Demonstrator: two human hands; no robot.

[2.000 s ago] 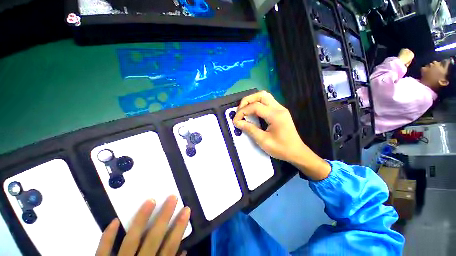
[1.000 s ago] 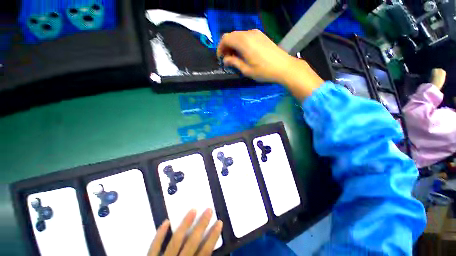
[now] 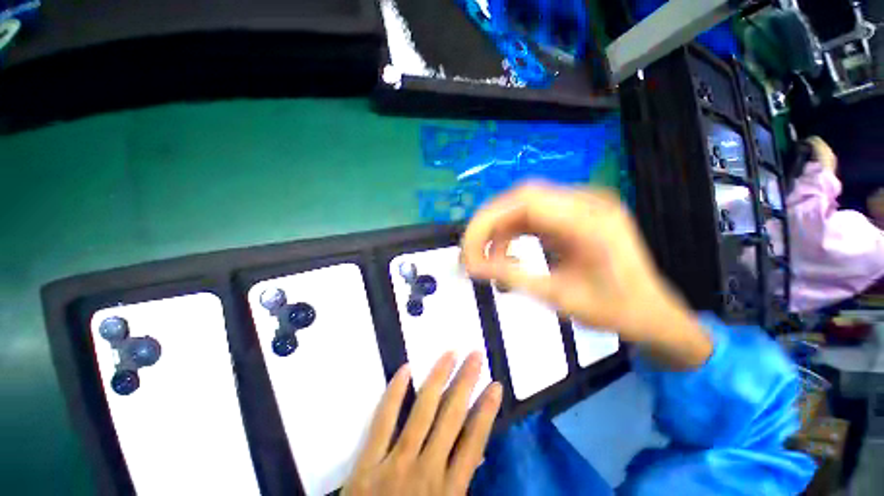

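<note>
A black foam tray (image 3: 242, 387) holds several white phone back covers (image 3: 325, 407) side by side, each visible camera area having dark round spots. My left hand (image 3: 426, 426) lies with spread fingers on the lower part of the middle cover. My right hand (image 3: 572, 252) is blurred above the covers on the right, thumb and forefinger curled near each other. It hides the camera areas of the two rightmost covers. Whether anything is between its fingertips cannot be told.
Blue film strips (image 3: 523, 155) lie on the green surface (image 3: 242, 174) beyond the tray. An open black box (image 3: 485, 100) holds blue pieces. A pale metal post (image 3: 669, 37) slants beside it. Stacked cover trays (image 3: 678, 184) stand right. A person in pink (image 3: 814, 232) is behind.
My right hand has gone from the tray to the parts box and back over the right-hand covers. My left hand now rests on the middle cover. The view has shifted.
</note>
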